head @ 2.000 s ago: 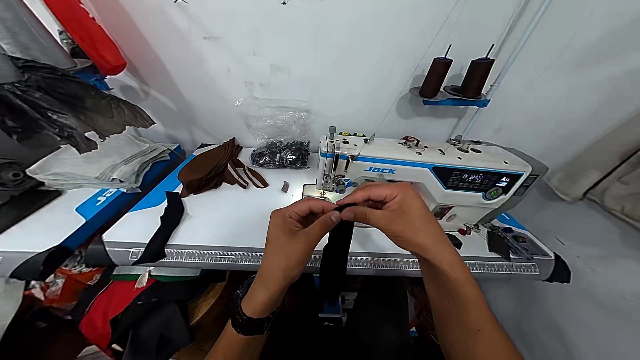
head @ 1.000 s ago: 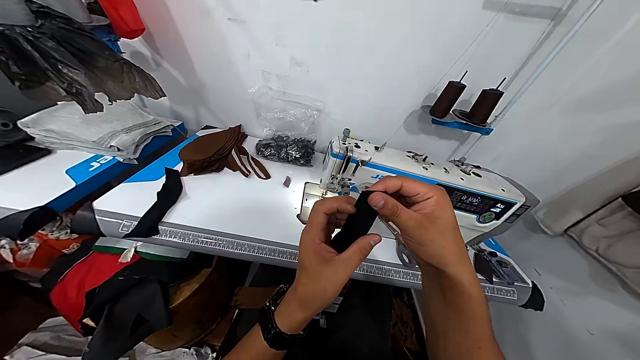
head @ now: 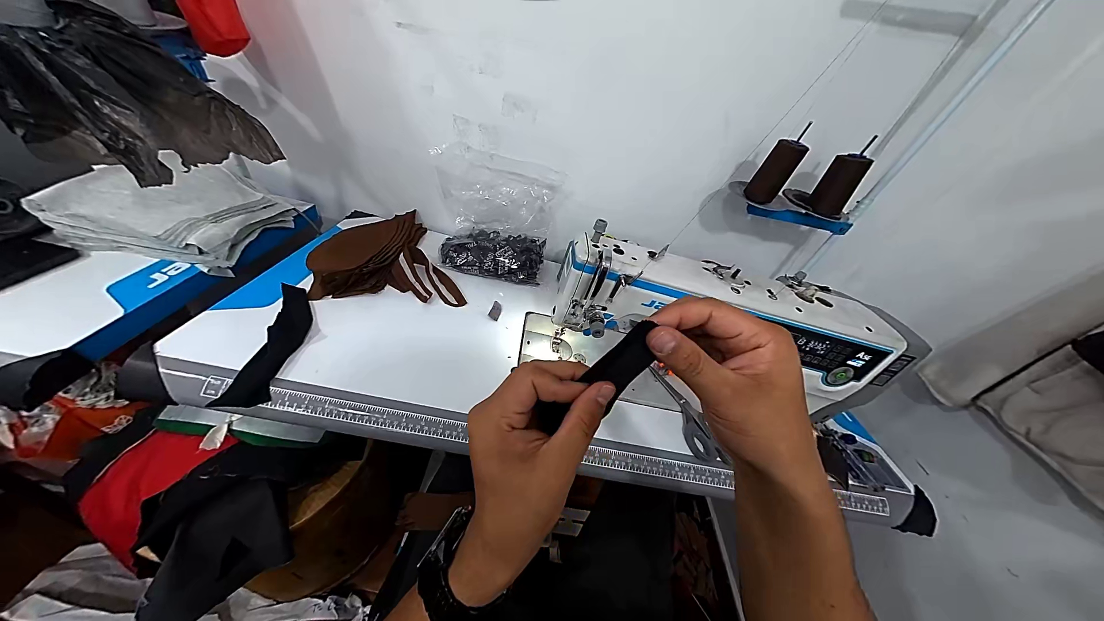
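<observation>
A narrow strip of black fabric [head: 623, 364] is stretched slantwise between my two hands, above the front of the sewing table. My left hand [head: 539, 431] pinches its lower part between thumb and fingers. Its upper end is pinched by my right hand [head: 733, 362]. Behind them stands a white and blue Jack sewing machine [head: 690, 289], its lamp lighting the metal needle plate [head: 552, 341]. Scissors [head: 694, 423] lie on the table, partly hidden by my right hand. The strip touches neither needle nor plate.
Left of the machine lie a small grey piece [head: 495, 310], a plastic bag of black labels [head: 493, 254], stacked brown fabric pieces [head: 366, 254] and a black fabric strip [head: 274, 349]. Brown thread cones [head: 776, 172] stand on a wall holder. Fabric scraps [head: 155, 483] hang below the table's left edge.
Two seconds ago the strip hung down from both hands near the needle area. Now my hands hold it slanted, with the left hand lower along it. The view has turned somewhat.
</observation>
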